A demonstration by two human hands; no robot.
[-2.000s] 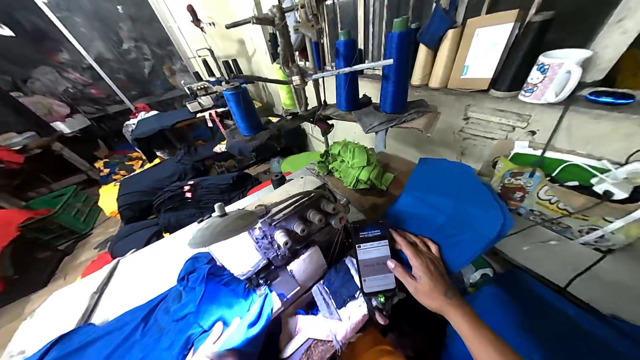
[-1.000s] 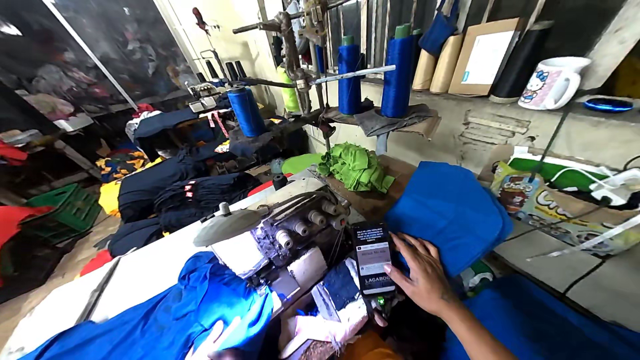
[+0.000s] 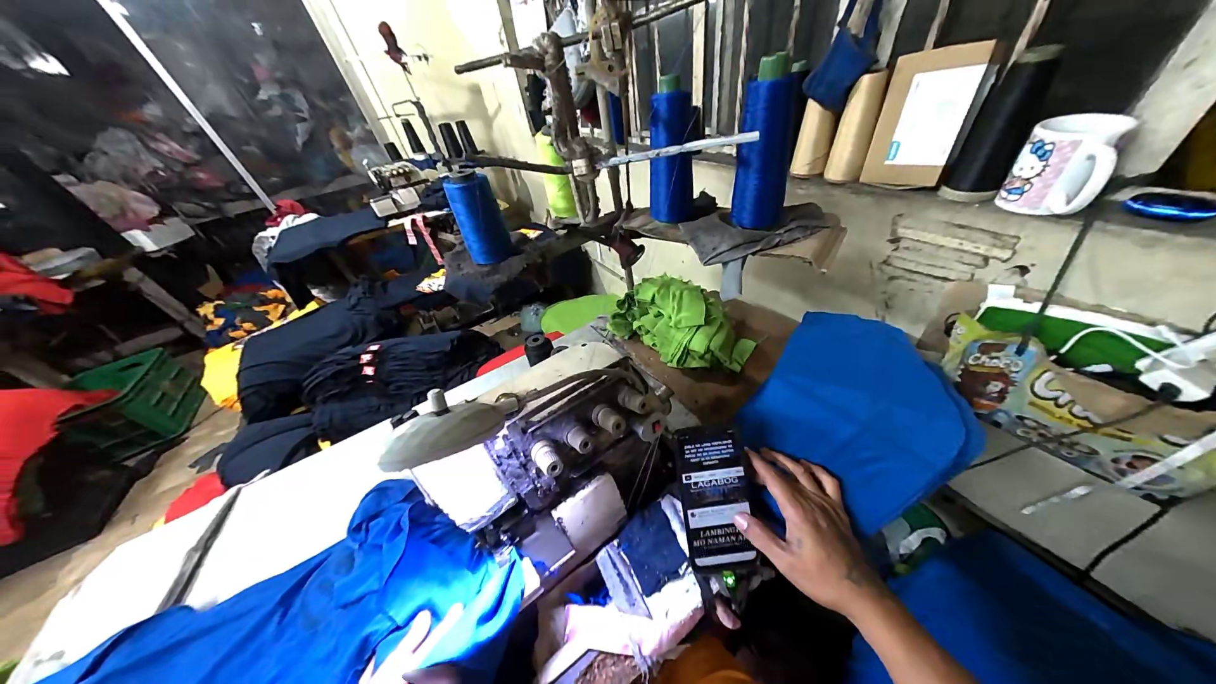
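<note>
My right hand lies beside a smartphone with a lit screen, its thumb at the screen's right edge and its fingers at the edge of stacked blue fabric pieces. The phone rests upright by the overlock sewing machine. At the bottom, my left hand is partly seen on blue cloth in the machine's bright light; folds and glare hide most of it. Blue cloth reaches up to the presser area. Pink and white cloth covers the machine's front.
Cones of blue thread stand on a rack behind the machine. Green cloth scraps lie at the table's back. A mug sits on the ledge at right. Dark folded garments and a green crate are at left.
What the phone screen shows has changed. My right hand stays beside the phone, and the blue cloth keeps about the same place.
</note>
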